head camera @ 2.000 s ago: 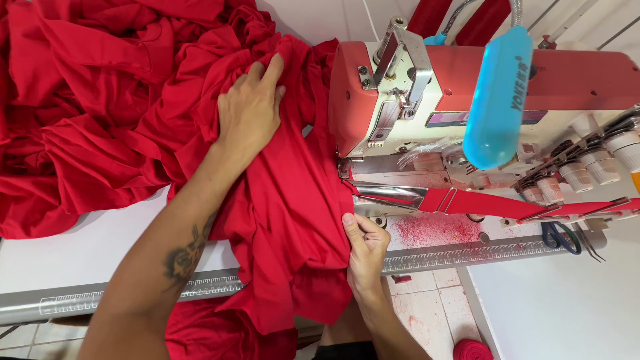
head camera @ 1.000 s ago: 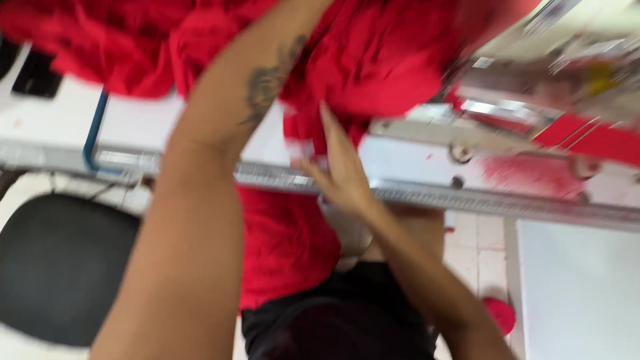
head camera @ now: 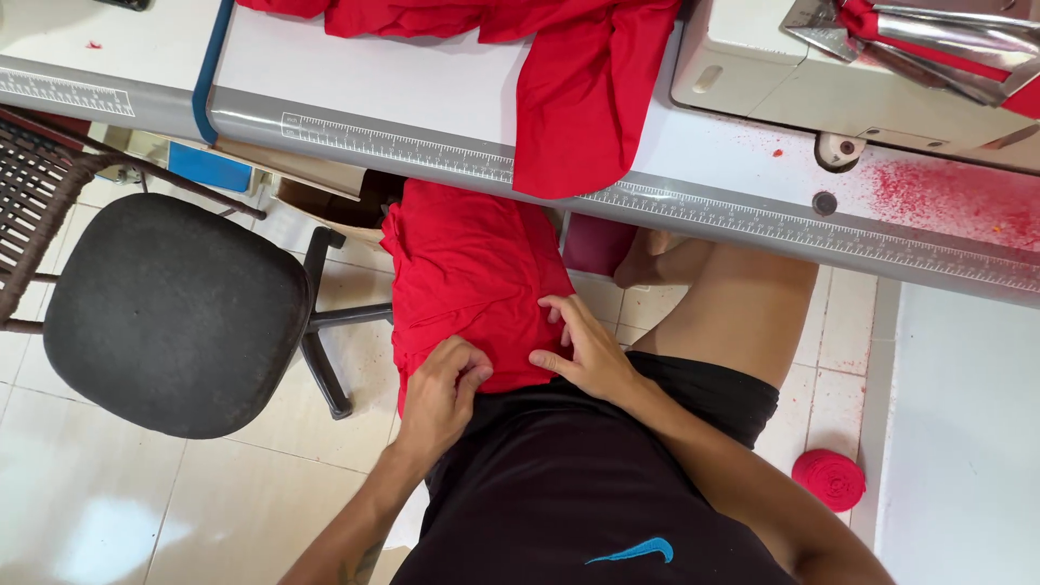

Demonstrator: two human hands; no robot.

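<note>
Red fabric [head camera: 479, 284] lies folded over my left thigh, its upper end passing under the table edge. Above its left part is my left hand [head camera: 445, 390], fingers curled, thumb near the forefinger; whether it pinches any cloth cannot be told. My right hand [head camera: 581, 345] is at the right side of this fabric, thumb and fingers apart, holding nothing. More red fabric [head camera: 585, 89] rests on the white table, one flap hanging over its ruler-marked front edge. At the upper right is the sewing machine [head camera: 747, 65], with a red strip [head camera: 942, 49] in its metal folder.
A black-seated chair [head camera: 179, 317] stands at the left, its base near my leg. The table's edge [head camera: 390, 150] crosses above my lap. A red fabric roll [head camera: 829, 480] lies on the tiled floor at the right. A cardboard box [head camera: 333, 207] is under the table. Red lint [head camera: 951, 195] covers the table's right part.
Both hands have left the fabric on the table and come down to the fabric on my lap. My right hand has opened. The view has swung down toward my lap.
</note>
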